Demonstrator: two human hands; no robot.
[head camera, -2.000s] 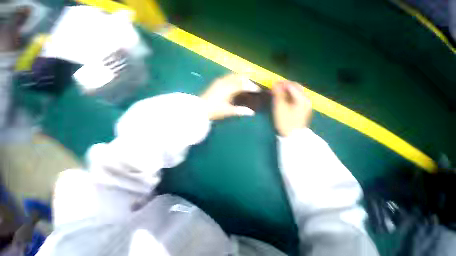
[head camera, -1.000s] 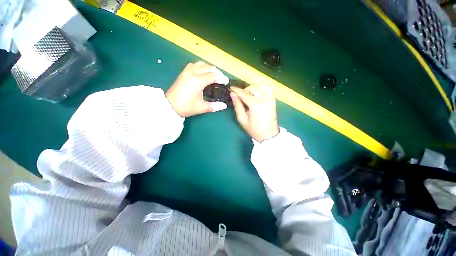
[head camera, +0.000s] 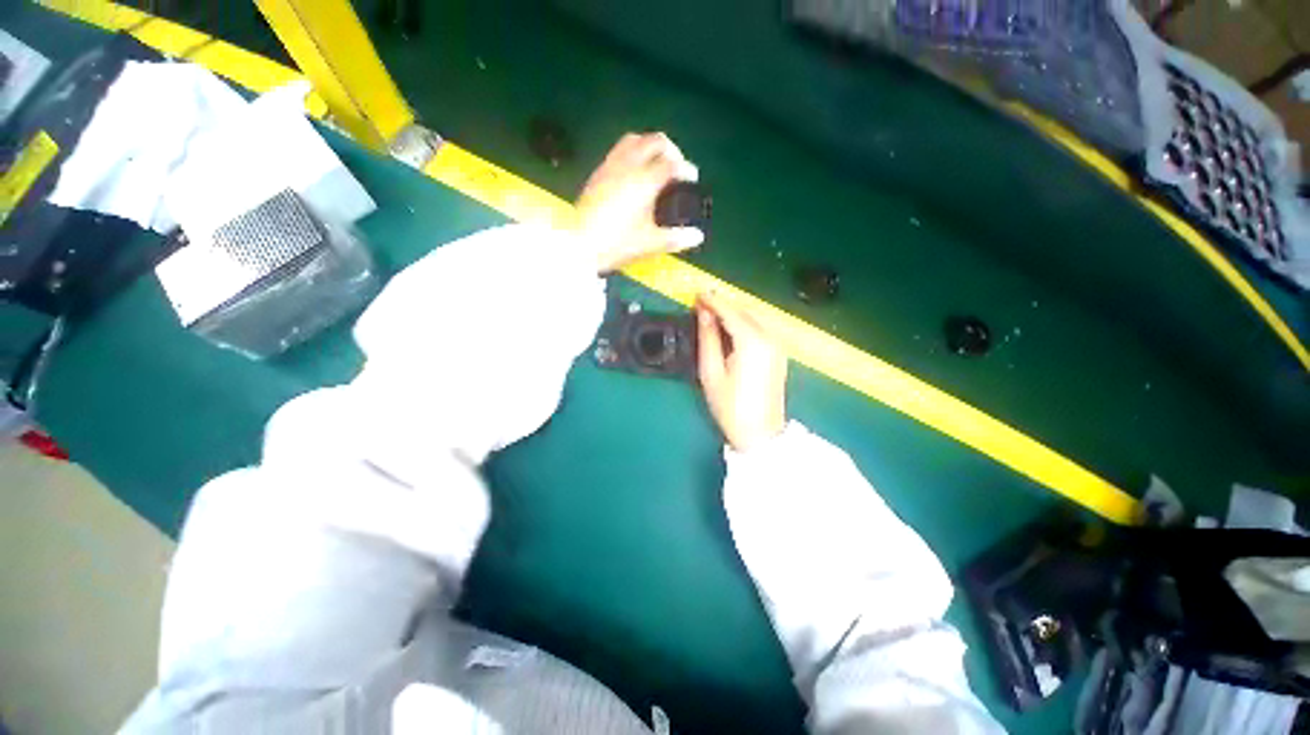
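My left hand (head camera: 632, 204) is over the belt just past the yellow edge, with white-tipped fingers holding a round black part (head camera: 681, 208). My right hand (head camera: 744, 376) rests on the green bench mat at the right end of a flat black rectangular fixture (head camera: 651, 342) with a round centre. Its fingers touch or cover that end; whether they grip it or hold a small tool cannot be told.
The green belt (head camera: 876, 187) carries black discs (head camera: 968, 336) beyond the yellow edge (head camera: 920, 395). A clear plastic bag (head camera: 295, 295) and white paper (head camera: 173, 144) lie left. A black bulky object (head camera: 1049, 618) is lower right. A tray with dark round spots (head camera: 1221, 165) is upper right.
My left hand has moved from the bench across the yellow edge with the black part. The black fixture now shows by my right hand. The camera view has shifted.
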